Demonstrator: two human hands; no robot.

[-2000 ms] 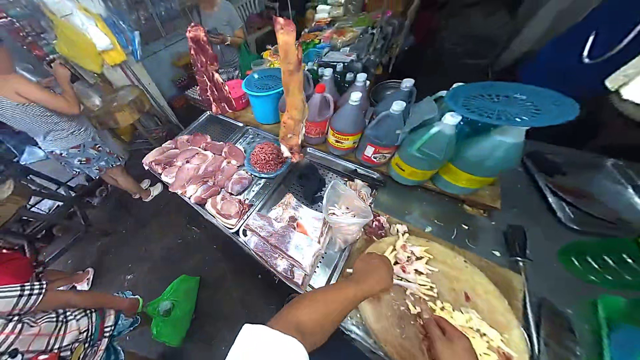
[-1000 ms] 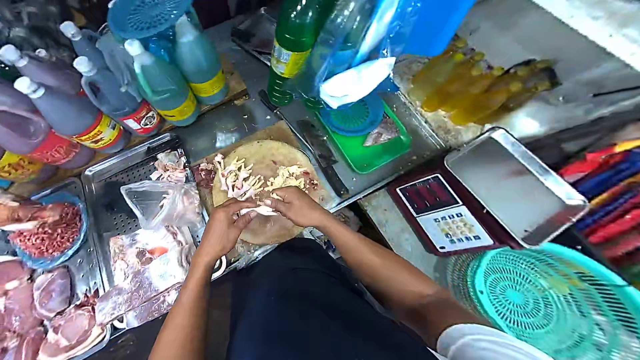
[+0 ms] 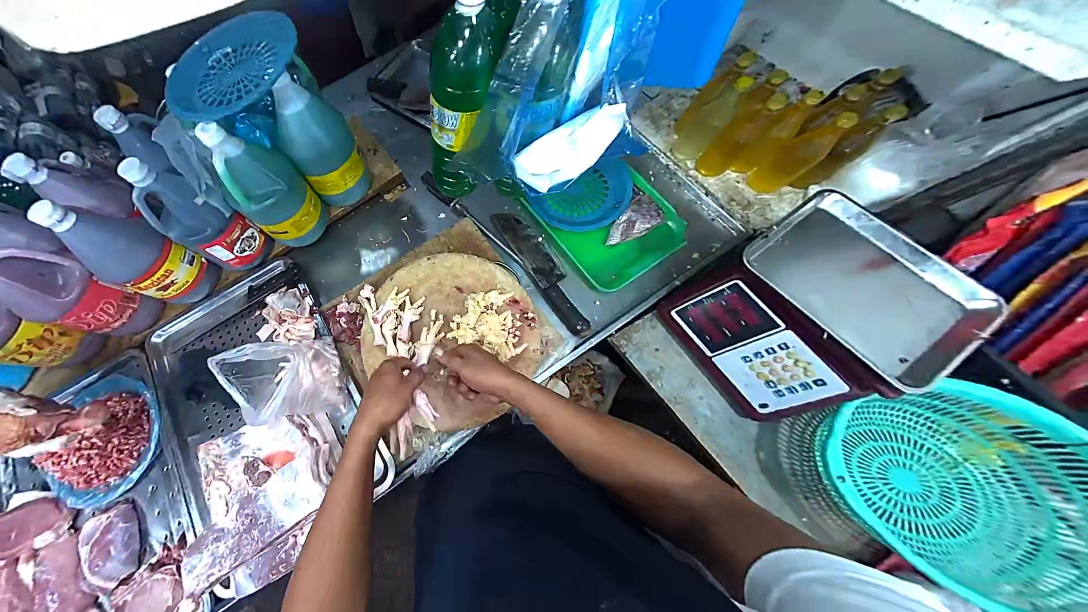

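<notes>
A round wooden chopping board (image 3: pixel 433 276) bears pale chicken feet (image 3: pixel 395 319) at its left and a heap of small yellowish pieces (image 3: pixel 491 325) at its right. My left hand (image 3: pixel 391 393) grips a chicken foot at the board's front left. Close beside it, the fingers of my right hand (image 3: pixel 476 372) are bent at the same foot; what they pinch is hidden. More feet (image 3: pixel 416 416) hang below my left hand by the board's near edge. A cleaver (image 3: pixel 531 251) and a knife (image 3: pixel 557 302) lie right of the board.
Left stand perforated metal trays (image 3: pixel 204 319) with meat, a plastic bag (image 3: pixel 285 374) and a bowl of ground meat (image 3: pixel 102 446). Bottles (image 3: pixel 255 183) line the back. A green tray (image 3: pixel 629 263), a digital scale (image 3: pixel 756 340) with a metal pan (image 3: pixel 875 289) and a turquoise basket (image 3: pixel 952 484) are at right.
The view has swung to the right since the oldest frame. My hands, apart over the board two seconds ago, are now close together at a chicken foot.
</notes>
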